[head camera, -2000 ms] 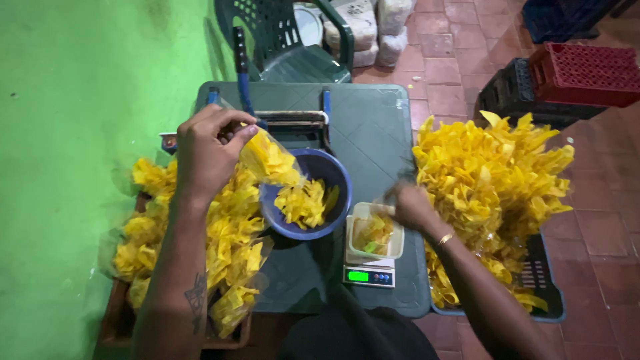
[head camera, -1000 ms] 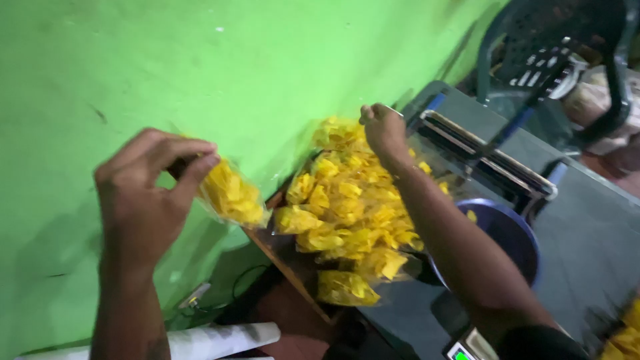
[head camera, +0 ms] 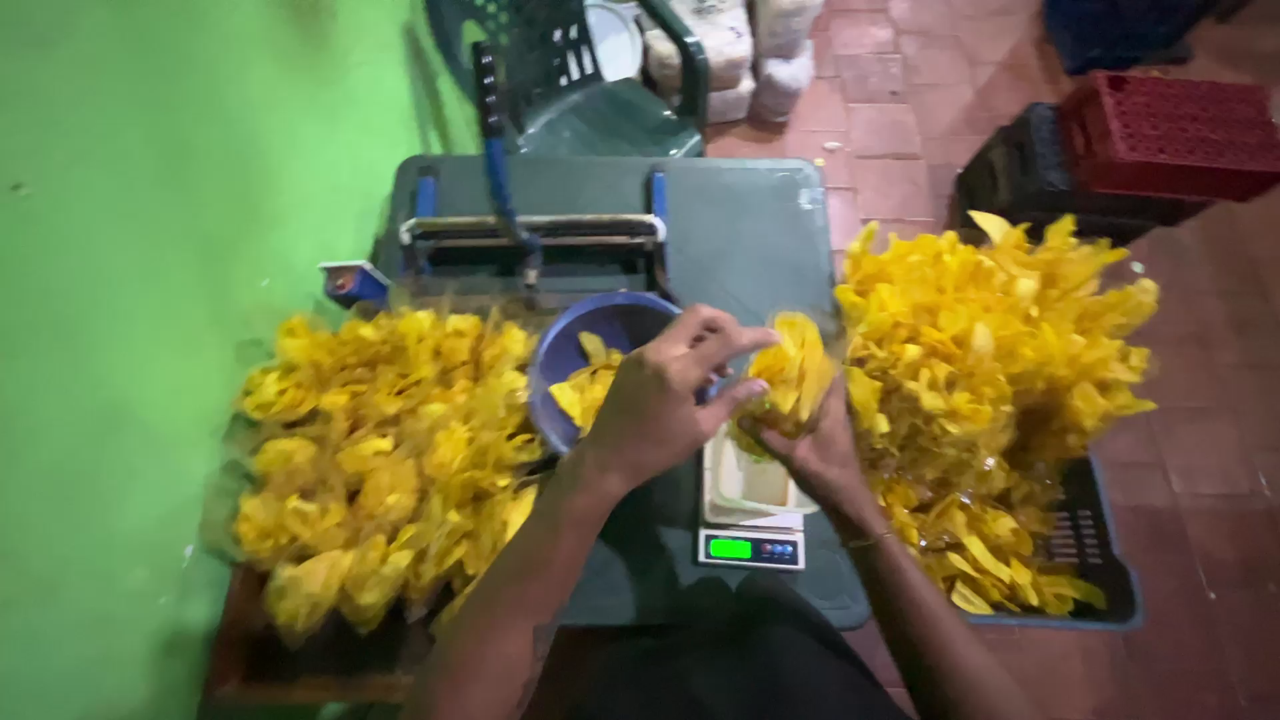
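My right hand point(head camera: 815, 440) grips a clear plastic bag of yellow chips point(head camera: 793, 370) from below and the right side, above the scale. At the bag's left side is my left hand point(head camera: 690, 385), fingers apart, with thumb and forefinger near the plastic; blur hides whether they touch it. Under the bag, a white plastic tub point(head camera: 755, 480) rests on a digital scale point(head camera: 751, 549) with a lit green display. Behind my left hand is a blue bowl point(head camera: 548, 385) with some loose chips. Many filled bags point(head camera: 380, 450) lie heaped at the left.
A bag sealer with a long lever point(head camera: 535, 230) lies toward the far side of the green table point(head camera: 745, 240). A dark crate point(head camera: 1120, 590) heaped with chips point(head camera: 990, 370) stands at the right. Beyond are a green plastic chair point(head camera: 610, 120) and a red crate point(head camera: 1180, 135).
The view has swung back from the wall to the table. The bag that my left hand held at the left a second ago is gone from it; my right hand now holds a filled bag over the scale.
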